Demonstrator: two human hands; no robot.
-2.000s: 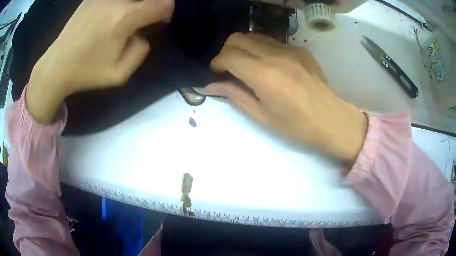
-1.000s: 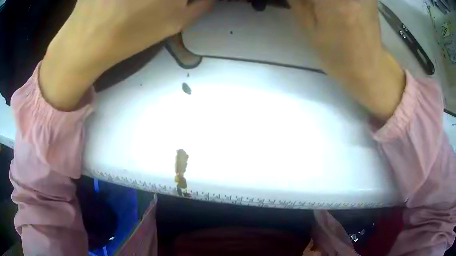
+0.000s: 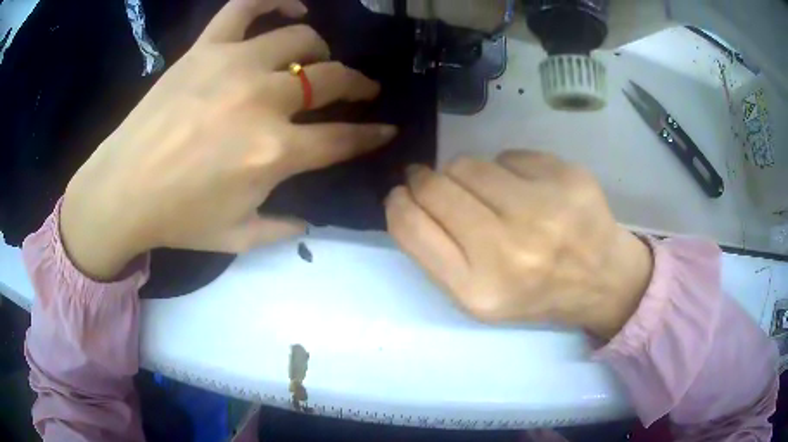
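Note:
A black garment [image 3: 346, 186] lies left of and up to the presser foot [image 3: 442, 59], with its straight right edge just below the foot. My left hand [image 3: 259, 129] lies spread on the cloth, fingers pointing right; a ring with a red band is on one finger. My right hand [image 3: 518, 233] has its fingers curled, with thumb and fingertips pinching the cloth's lower right corner. The needle is too small to make out.
Black thread snips [image 3: 678, 142] lie on the pale machine bed [image 3: 553, 155] at the right. A white ribbed knob [image 3: 574, 82] hangs right of the foot. A measuring scale [image 3: 415, 419] runs along the table's front edge. A blue thing [image 3: 194, 406] shows below the table.
The view has shifted, so the foot, knob and whole snips show again. My left hand now lies spread on the cloth, and my right hand has come down to the cloth's corner.

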